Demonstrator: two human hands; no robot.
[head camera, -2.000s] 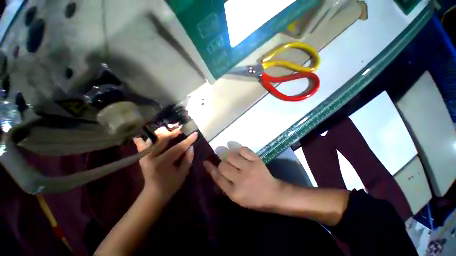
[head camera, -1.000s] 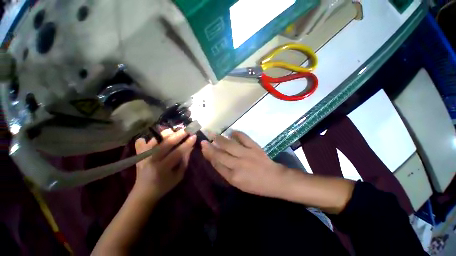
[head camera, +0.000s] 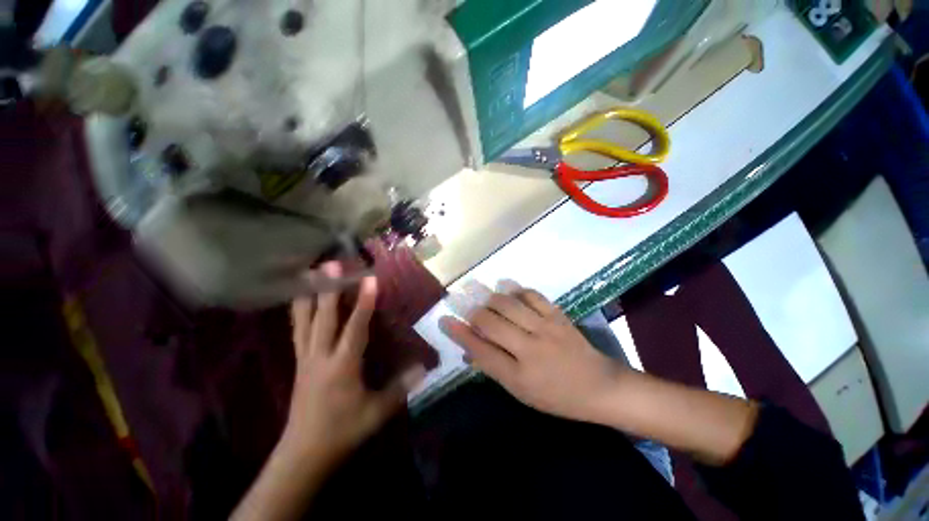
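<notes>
The maroon fabric panel (head camera: 402, 287) lies under the end of the cream sewing machine head (head camera: 295, 81) and runs down and left. My left hand (head camera: 341, 356) lies flat on the cloth just below the machine's end, fingers spread and pointing at the presser foot area. My right hand (head camera: 545, 351) rests with its fingertips on the white table right of the cloth's edge, fingers slightly apart and holding nothing. The needle itself is not clear, as the machine's end is blurred.
Scissors (head camera: 611, 163) with yellow and red handles lie on the machine bed. The green control panel (head camera: 499, 92) is above them. A green ruler-marked edge (head camera: 713, 193) borders the table. Maroon strips (head camera: 749, 336) lie on white sheets at right. A yellow tape (head camera: 92, 351) lies on cloth at left.
The view has shifted, so the machine sits further right. My left hand has flattened and spread its fingers. My right hand has come off the cloth's edge onto the table. More maroon cloth shows near the needle.
</notes>
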